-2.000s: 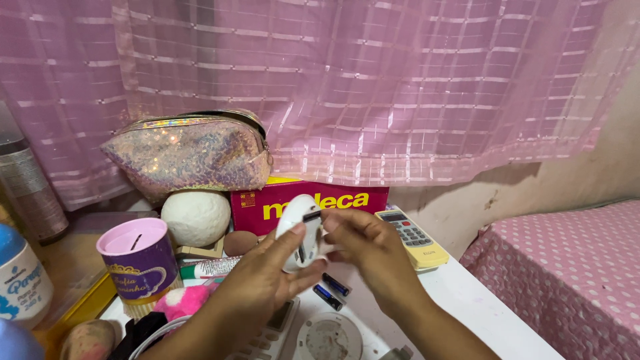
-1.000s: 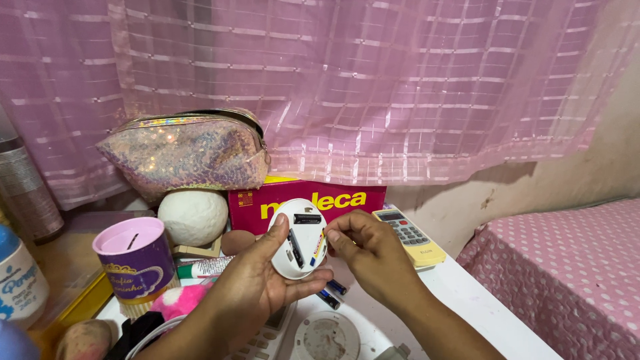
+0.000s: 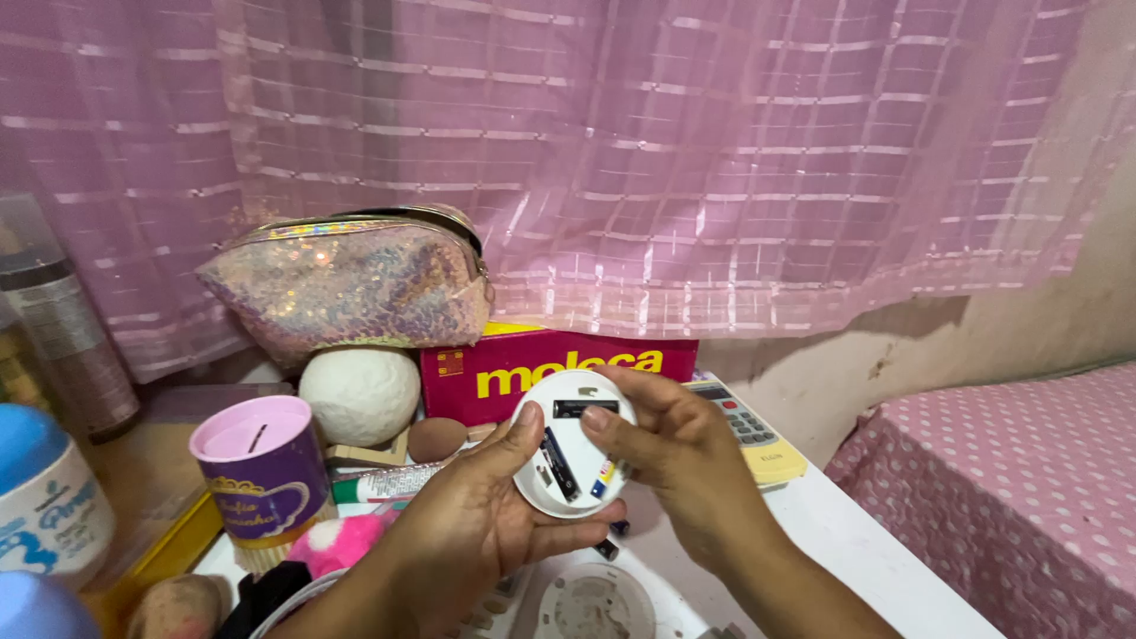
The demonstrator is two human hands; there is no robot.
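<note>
My left hand (image 3: 497, 497) holds a round white plastic device (image 3: 555, 417) by its rim, with its battery side facing me. Three batteries sit in it: a black one (image 3: 561, 463) on the left, another black one at the top, partly under a fingertip, and a blue, white and yellow one (image 3: 604, 479) on the right. The thumb and fingers of my right hand (image 3: 683, 461) grip the device's right edge, the thumb by the top battery. Below my hands, a round white base (image 3: 596, 611) and loose dark batteries (image 3: 607, 548) lie on the white table.
A magenta box (image 3: 568, 355) stands behind my hands, a sequined pouch (image 3: 355, 284) and a white ball (image 3: 359, 396) at its left. A yellow calculator (image 3: 765, 444) lies at right. A purple coin tin (image 3: 266, 479), a tube (image 3: 390, 484) and jars crowd the left. A bed (image 3: 1003, 461) stands beyond.
The device, tilted two seconds ago, now shows its battery side. My right thumb has moved onto the device, by the top battery.
</note>
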